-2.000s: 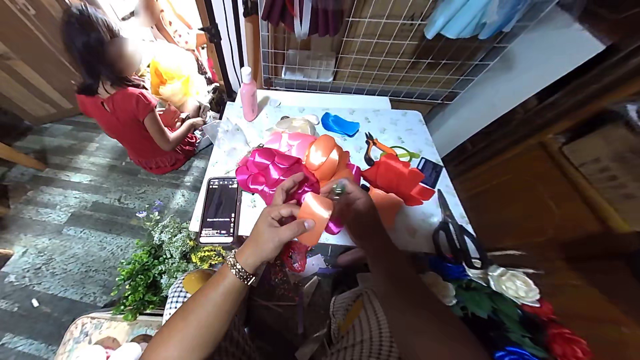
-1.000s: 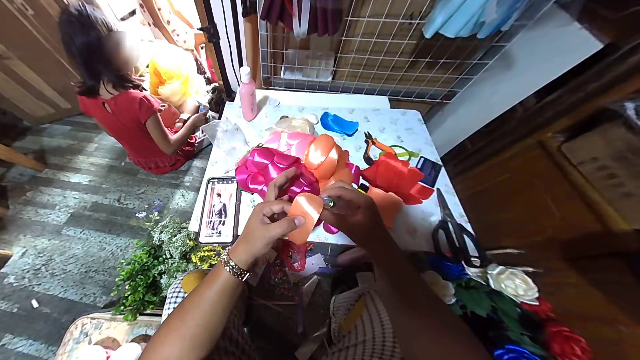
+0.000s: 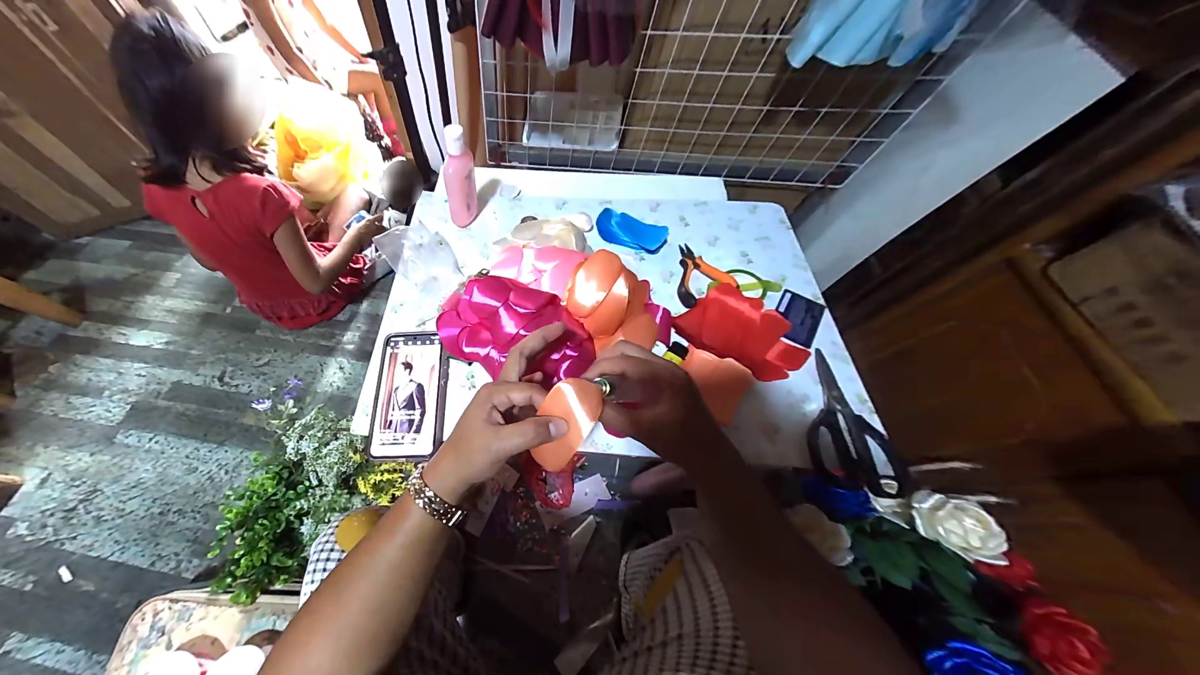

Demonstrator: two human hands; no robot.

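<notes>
My left hand point(image 3: 511, 427) holds an orange satin petal point(image 3: 570, 422) between thumb and fingers. My right hand point(image 3: 647, 394) is closed on a small object with a round metallic end point(image 3: 605, 385), held at the petal's upper right edge; most of it is hidden by my fingers. Just beyond my hands lie magenta satin petals point(image 3: 497, 323), pink ones point(image 3: 539, 267) and orange ones point(image 3: 605, 291). Red satin petals point(image 3: 736, 328) are to the right, with a flat orange piece point(image 3: 717, 382) beside my right hand. Blue petals point(image 3: 633, 231) lie farther back.
On the table point(image 3: 750, 220) are a smartphone point(image 3: 408, 394), a pink bottle point(image 3: 460, 178), orange-handled pliers point(image 3: 698, 272) and black-handled scissors point(image 3: 853, 436). Artificial flowers point(image 3: 961, 525) stand at the lower right, a leafy plant point(image 3: 272, 506) at the lower left. A person in red point(image 3: 244, 234) sits at the left.
The orange petal in my left hand has tilted and shifted slightly. My right hand has moved a little beside it. The phone's screen has changed from dark to a picture.
</notes>
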